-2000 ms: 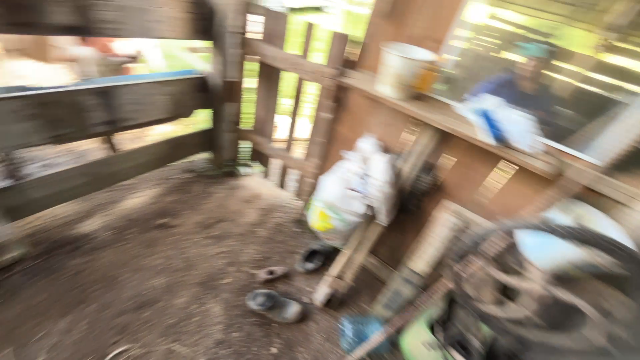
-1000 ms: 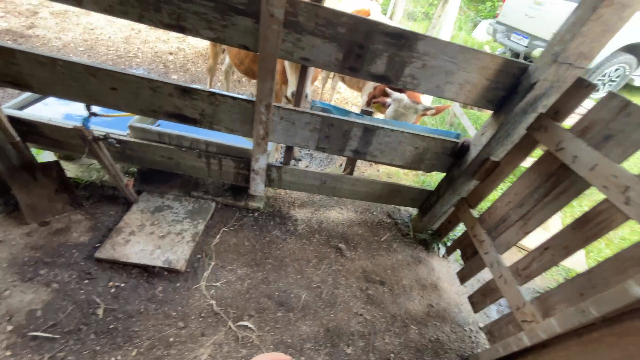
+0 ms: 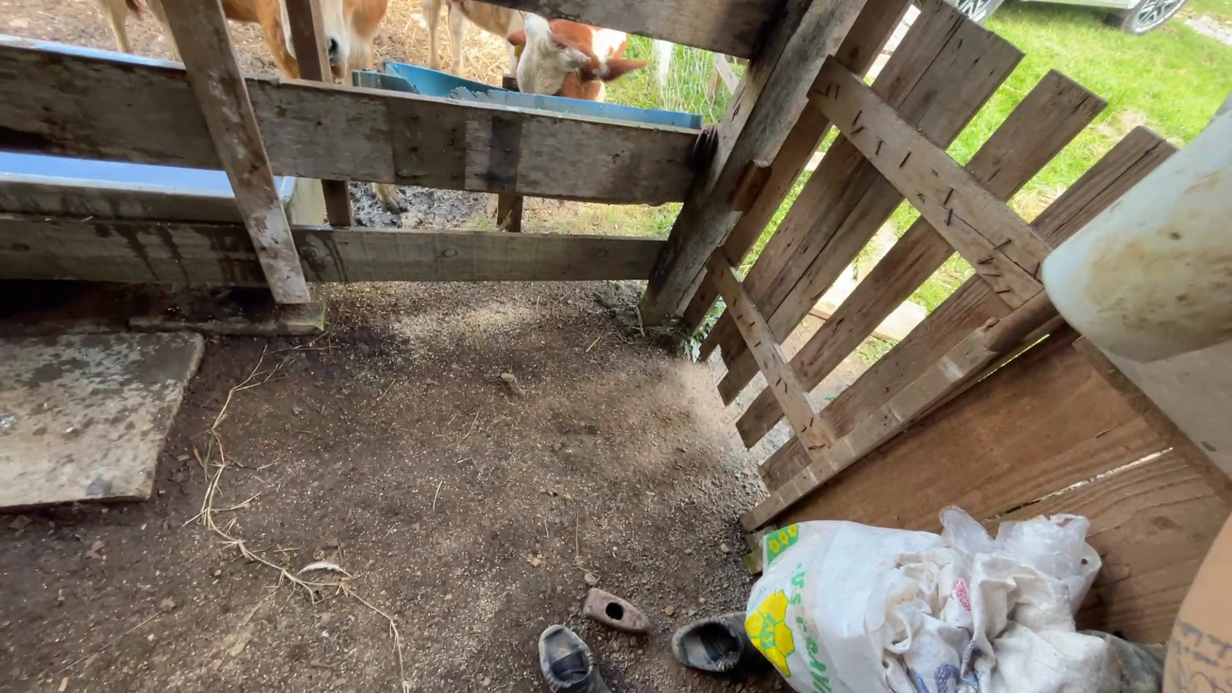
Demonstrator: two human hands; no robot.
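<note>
Neither of my hands shows in the head view. A strip of bare skin, seemingly part of an arm, enters at the lower right edge beside a stuffed white woven sack [image 3: 828, 587]. The sack bears green print and a yellow emblem. Left of it on the dirt floor lie a rusty metal tool head with an eye hole [image 3: 616, 611], a dark shoe [image 3: 568, 659] and another dark shoe [image 3: 712, 643] against the sack. A stained white plastic bucket [image 3: 1145, 250] stands at the right edge, cut off by the frame.
A weathered plank fence [image 3: 568, 144] runs across the back, with a blue trough [image 3: 433, 82] and cattle [image 3: 568, 58] behind it. A slatted wooden gate [image 3: 924, 183] leans at the right, above a board wall [image 3: 1011, 433]. A flat slab [image 3: 87, 414] lies at the left.
The view has swung widely, left and then back towards the gate and sack. The person seen beyond the ledge two seconds ago is out of view.
</note>
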